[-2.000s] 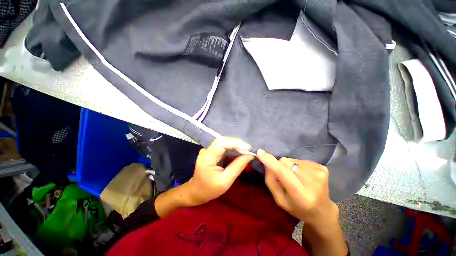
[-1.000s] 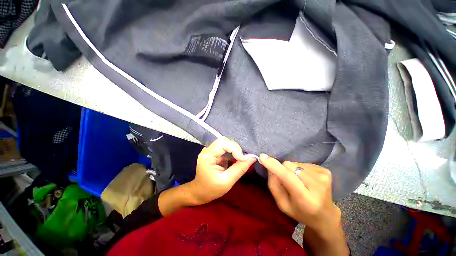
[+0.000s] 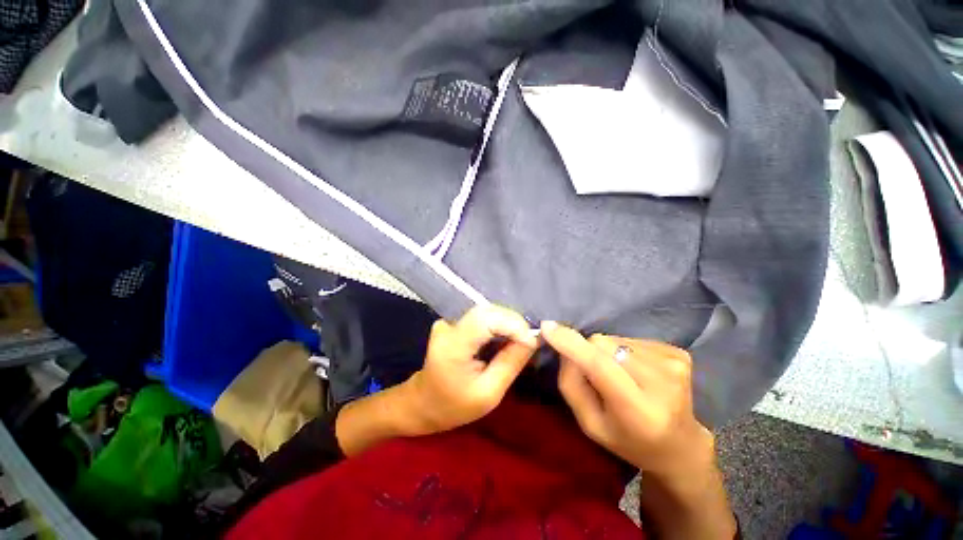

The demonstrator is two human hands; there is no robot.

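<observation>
A dark grey garment [image 3: 591, 248] lies spread over the table, inside showing, with a black care label [image 3: 449, 102] beside a white-bound seam. Its hem [image 3: 338, 216], edged by a narrow white line, runs down from the upper left to my hands. My left hand [image 3: 470, 364] pinches the hem at the table's front edge. My right hand [image 3: 625, 388], with a ring, pinches the same edge just to the right, fingertips nearly touching. Any needle or thread between the fingertips is too small to tell. A white angular flap [image 3: 634, 142] lies on the garment.
The pale table [image 3: 253, 200] has its front edge just before me. A white band [image 3: 903, 216] lies at right. Below left are a blue bin [image 3: 216, 316], beige cloth [image 3: 272, 396], a green bag [image 3: 148, 454] and metal shelving [image 3: 37, 485]. Speckled floor shows below right.
The garment has shifted slightly right and down in view. My left hand has tilted a little, and its fingers stay on the hem. My right hand has barely moved.
</observation>
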